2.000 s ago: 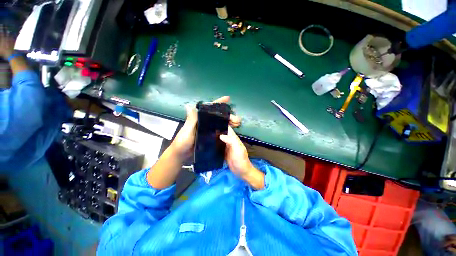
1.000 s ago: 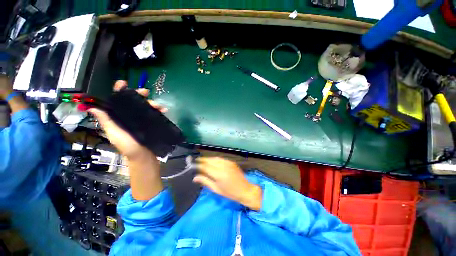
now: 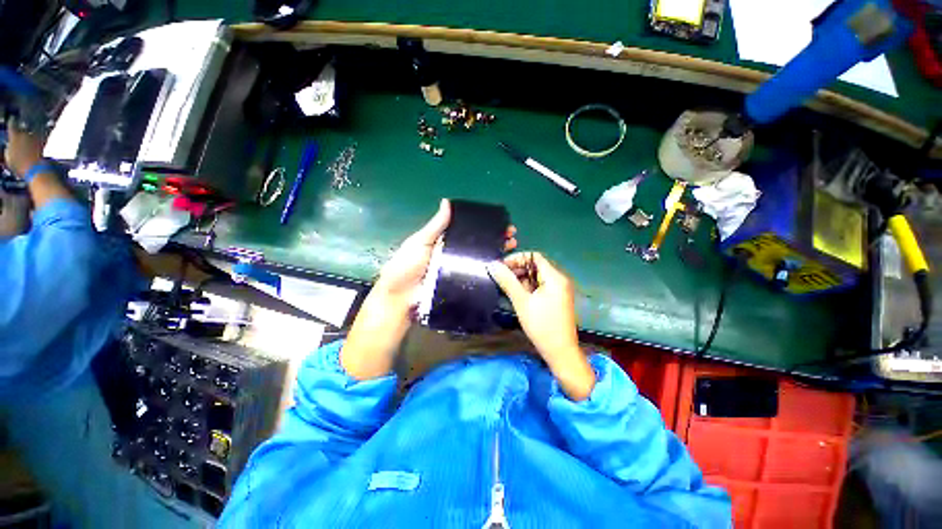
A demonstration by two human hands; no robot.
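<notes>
A phone [image 3: 465,271], a glossy black slab with a bright reflection across its middle, is held up at the front edge of the green mat. My left hand [image 3: 408,271] grips its left side, with fingers partly hidden behind it. My right hand [image 3: 541,300] is at its right side, with the thumb near the face and the fingers curled by the edge. The white tweezers seen earlier on the mat do not show there now. Whether my right fingers hold a small tool is too blurred to tell.
On the green mat [image 3: 413,186] lie a blue pen [image 3: 301,183], gold-brown bits [image 3: 467,116], a marker pen [image 3: 540,168], a pale ring [image 3: 595,130] and a small bottle [image 3: 618,200]. A parts cup [image 3: 704,146] stands back right. A red crate [image 3: 770,444] bears a black phone. A blue-sleeved person is at left.
The phone has come back from the left to the front of my chest, more upright. My right hand has moved up and right to its side. The tweezers have left the mat.
</notes>
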